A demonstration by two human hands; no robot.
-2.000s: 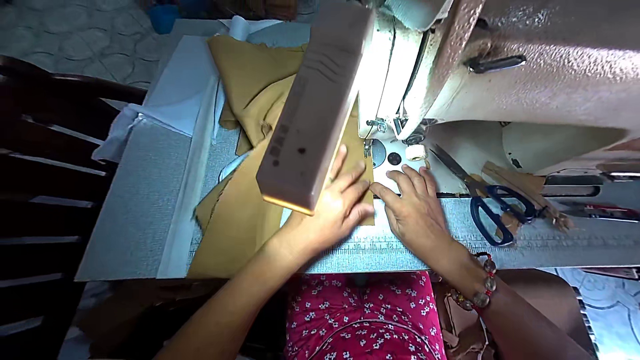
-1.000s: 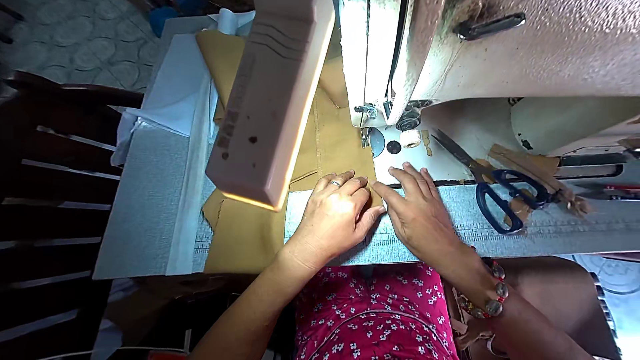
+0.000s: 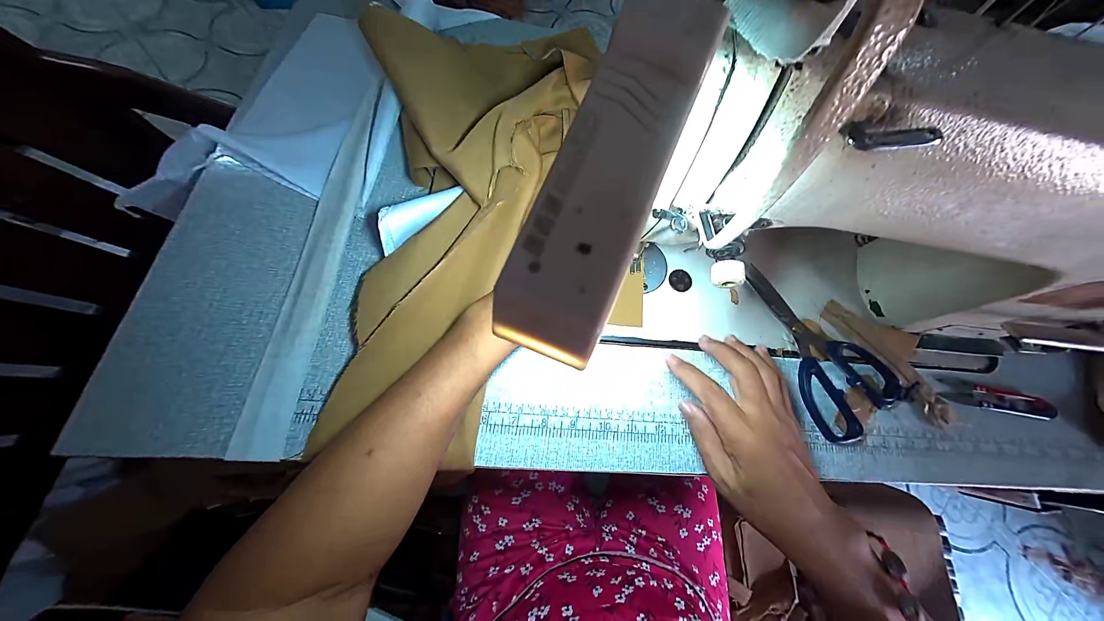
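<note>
Mustard-coloured fabric (image 3: 431, 285) lies bunched on the sewing table, and a narrow part of it reaches the presser foot (image 3: 638, 259) of the sewing machine (image 3: 966, 164). My left forearm crosses the cloth; the left hand itself is hidden behind the lamp housing (image 3: 604, 172), so its fingers and any hold cannot be seen. My right hand (image 3: 746, 414) rests on the table's front part, fingers apart and holding nothing. To its right are scissors with dark blue handles (image 3: 849, 388), their blades pointing toward the machine.
White cloth (image 3: 293, 129) lies on the table's left side. Fabric scraps (image 3: 880, 345) and a small red-handled tool (image 3: 1009, 401) are beside the scissors. A white bobbin-like piece (image 3: 727, 273) and a dark disc (image 3: 680, 280) sit near the needle. A dark wooden chair (image 3: 78, 216) stands at left.
My left hand has moved away from my right, up behind the lamp housing. The mustard fabric has shifted away from the table's front edge near my right hand, which no longer touches it.
</note>
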